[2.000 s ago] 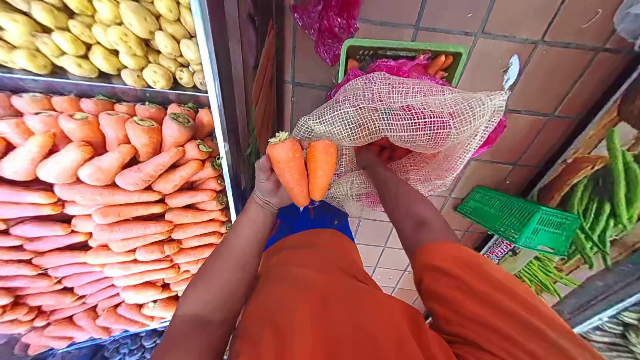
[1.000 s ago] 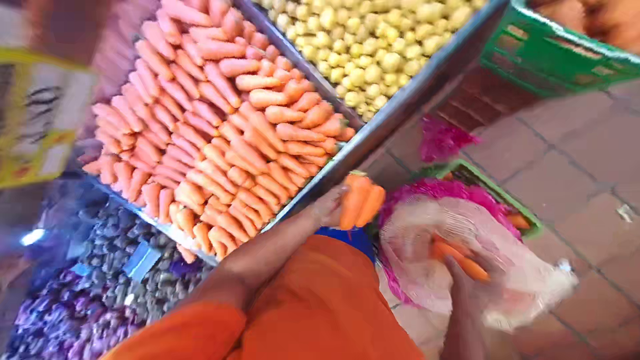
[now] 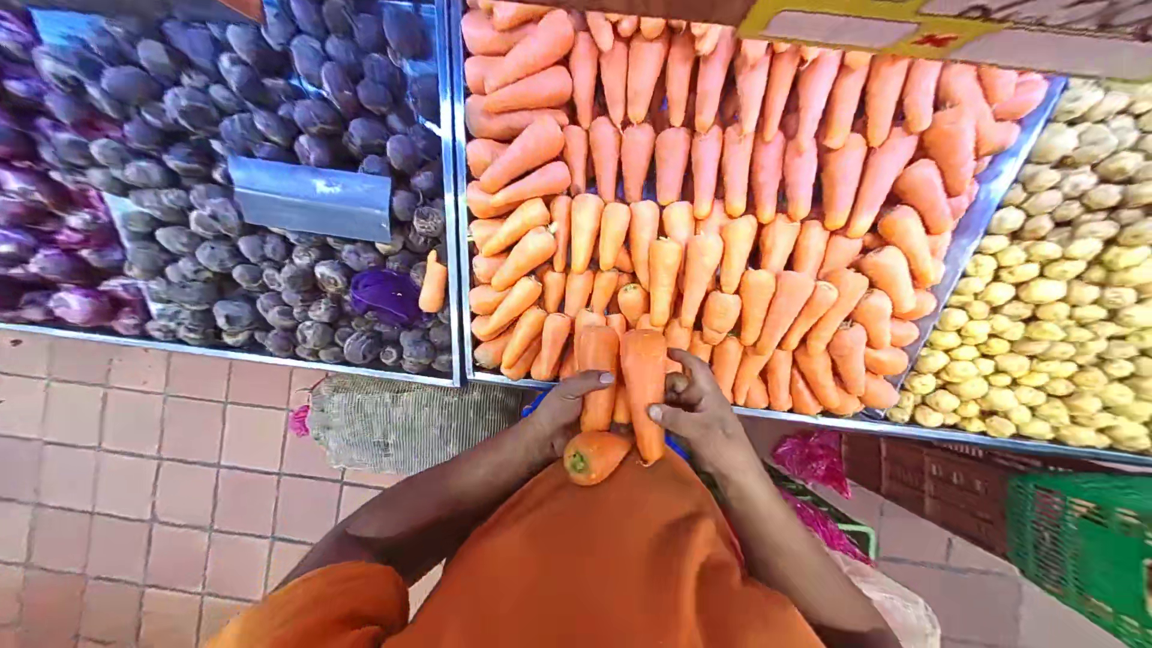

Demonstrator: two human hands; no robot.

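Note:
Both my hands are close together at the front edge of a bin of stacked carrots. My left hand grips an upright carrot, its thumb lying across it. Another carrot, upright with its narrow tip down, is in my right hand, between thumb and fingers. A third carrot lies crosswise below them, its stem end facing me, against the orange shirt; what holds it is hard to tell. Rows of carrots stand behind my fingers.
Beets fill the left bin, with a purple wrapper and a stray carrot on them. Potatoes are at right. A mesh sack lies under the bins' edge; a green crate stands at lower right.
The view has turned from the floor crate and mesh sack to the carrot bin. My right hand, earlier at the sack, is now beside my left at the bin's edge, holding a carrot.

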